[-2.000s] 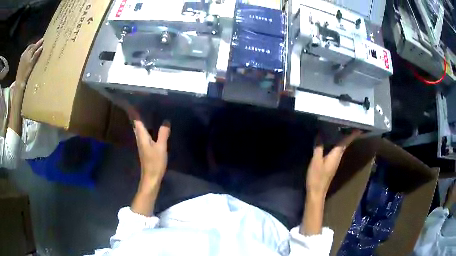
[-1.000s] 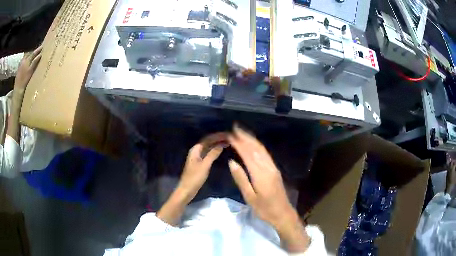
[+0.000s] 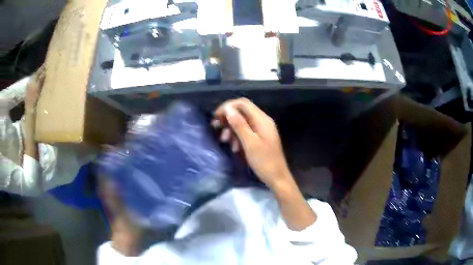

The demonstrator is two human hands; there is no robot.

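A large navy film-covered pack (image 3: 166, 165) is blurred in front of my lap, left of centre, with crinkly shiny film around it. My left hand (image 3: 118, 215) is at its lower left side, blurred and mostly covered by it, and holds it. My right hand (image 3: 251, 137) is right of the pack, fingers curled; whether the fingertips touch the pack is unclear. The machine's feed channel (image 3: 250, 54) is above, its front part bare and bright, with a dark navy strip farther back.
The silver machine deck (image 3: 332, 70) spans the top. An open carton (image 3: 358, 212) with shiny navy packs (image 3: 409, 191) is at the right. A tall brown carton (image 3: 62, 98) stands left, beside another person's white sleeve (image 3: 18, 160). A blue object (image 3: 78, 189) is below it.
My empty-looking hands came together below the machine; now the navy pack is in my left hand at left. The navy boxes at the channel's front are gone from there. The view has shifted.
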